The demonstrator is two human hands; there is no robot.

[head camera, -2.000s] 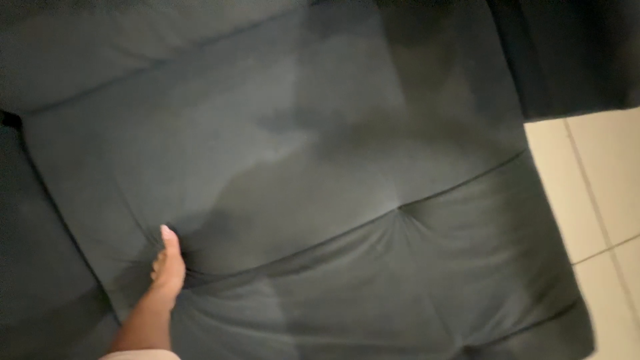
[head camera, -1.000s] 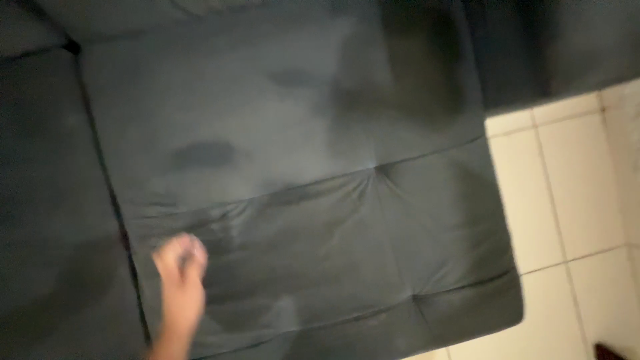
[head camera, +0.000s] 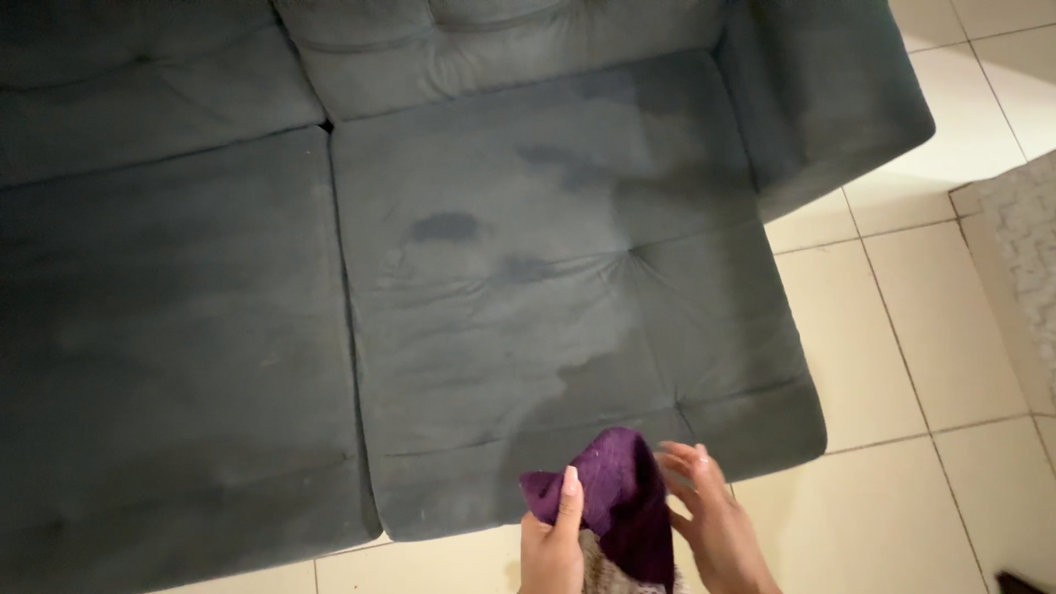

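A purple cloth (head camera: 620, 503) is gripped in my left hand (head camera: 556, 528), with the thumb pressed on top of it. Below the purple part hangs a fuzzy beige cloth (head camera: 606, 565). At the cloth's right edge is my right hand (head camera: 714, 511), fingers apart and slightly bent; whether they touch the cloth is unclear. Both hands are in front of a dark grey upholstered sofa seat cushion (head camera: 495, 330), which has a tufted front part. Darker patches (head camera: 445, 227) show on the cushion's fabric, along with shadows.
A second seat cushion (head camera: 173, 330) lies to the left, across a narrow gap. Back cushions (head camera: 511, 41) run along the top, and the sofa's armrest (head camera: 825, 99) stands at the right. Pale floor tiles (head camera: 891, 330) and a patterned light surface (head camera: 1023, 223) are beyond.
The purple cloth and my right hand have come into view. My left hand, earlier over the cushion, is now at the bottom with the cloth. The view has widened.
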